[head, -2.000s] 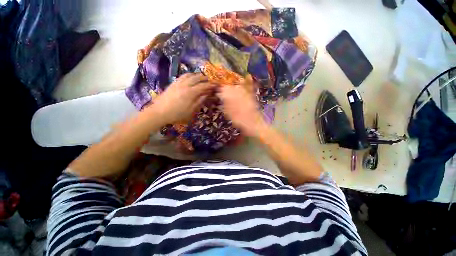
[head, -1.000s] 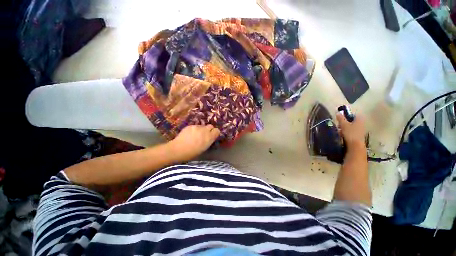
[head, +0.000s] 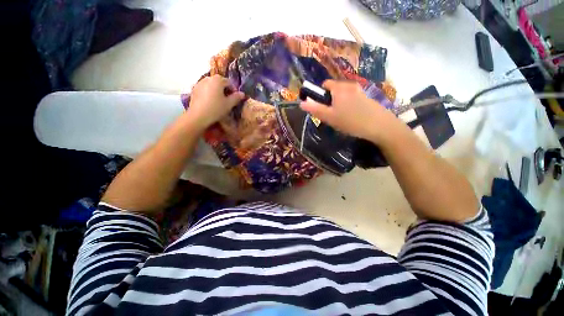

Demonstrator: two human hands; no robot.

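The patchwork-print garment (head: 272, 145) lies bunched over the right part of the pale sleeve board (head: 111, 123), whose rounded end shows at left. My left hand (head: 213, 102) pinches the garment's cloth at its left side. My right hand (head: 352, 111) is closed on the black handle of the iron (head: 321, 145). The iron is over the right half of the garment, its dark pointed plate edge facing the cloth. Whether the soleplate lies flat on the cloth cannot be told.
The iron's cord (head: 482, 92) runs off to the right above a smartphone (head: 436, 117). A dark blue cloth (head: 510, 216) lies at the right edge, a small black oblong (head: 484, 51) at upper right. A dark garment (head: 68, 43) is at upper left, a wooden strip (head: 352, 31) at the far side.
My right hand has brought the iron from its place at right onto the garment. My left hand has moved up and left along the cloth. The view has shifted somewhat.
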